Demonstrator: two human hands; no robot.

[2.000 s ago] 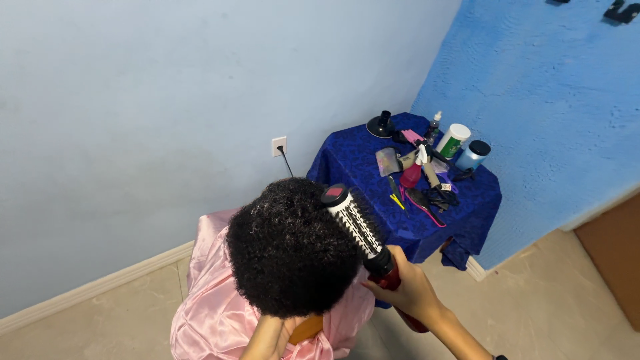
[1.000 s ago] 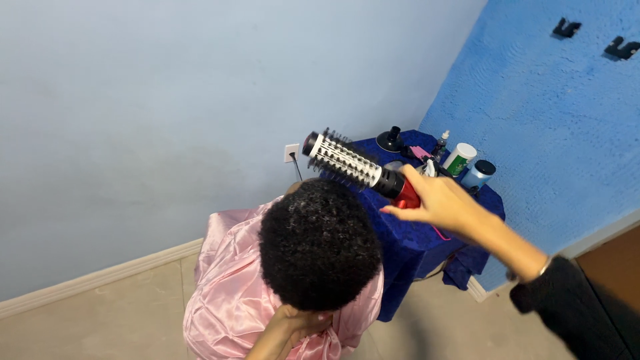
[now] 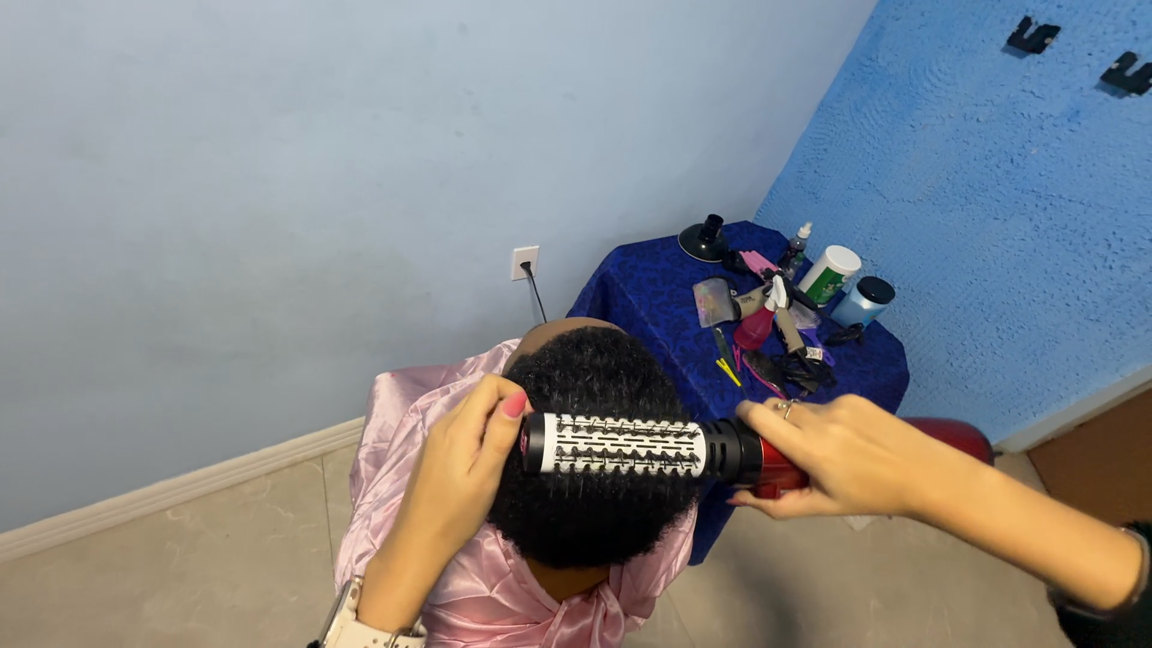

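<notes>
A person with short, dark, curly hair (image 3: 585, 531) sits below me, seen from above and behind, draped in a pink satin cape (image 3: 396, 450) tied at the nape. My right hand (image 3: 828, 454) grips the red handle of a hot air brush (image 3: 630, 445). Its white bristled barrel lies level across the top of the hair, black tip to the left. My left hand (image 3: 463, 454) is at the left side of the head beside that tip, thumb and forefinger near each other. Whether hair is pinched between them cannot be told.
A side table with a blue cloth (image 3: 630, 288) stands behind to the right. On it are a red spray bottle (image 3: 756, 326), a white jar (image 3: 830, 274), a blue jar (image 3: 864, 301), yellow clips (image 3: 729, 371) and a black diffuser (image 3: 704, 238). A cord runs from a wall outlet (image 3: 525, 263).
My left hand has risen from the nape to the left side of the head. The hot air brush, raised and tilted a second ago, now lies level across the hair.
</notes>
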